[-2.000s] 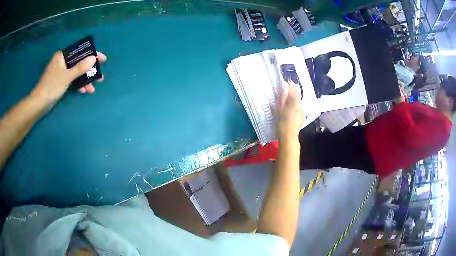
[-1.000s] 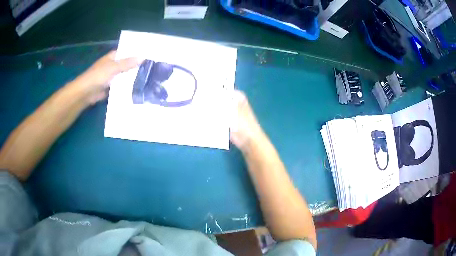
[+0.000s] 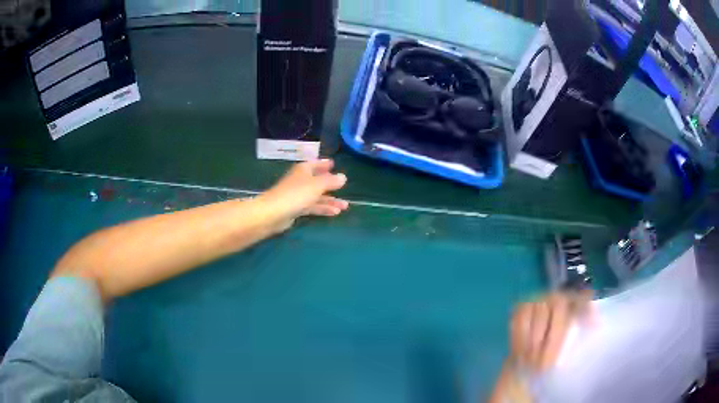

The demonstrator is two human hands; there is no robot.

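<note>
My left hand (image 3: 309, 193) is open and empty at the bench's back edge, its fingers spread just below an upright black retail box (image 3: 293, 86). My right hand (image 3: 544, 330) is blurred at the lower right. Its fingers are closed at the left edge of a large white sheet (image 3: 642, 338), also blurred, with no print readable. The booklet pile seen earlier cannot be made out. A small pile of black cards (image 3: 571, 260) lies just beyond my right hand, and a second small pile (image 3: 633, 248) lies to its right.
A blue tray (image 3: 426, 169) holding black headphones (image 3: 441, 90) stands on the dark green strip behind the bench. Another retail box (image 3: 536, 102) and a second blue tray (image 3: 619, 161) are to its right. A box with grey-white panels (image 3: 83, 71) stands at far left.
The view has swung so the strip shows more fully. My left hand has let go of the headphone-print sheet and reached to the boxes. My right hand has moved right, to the booklet area.
</note>
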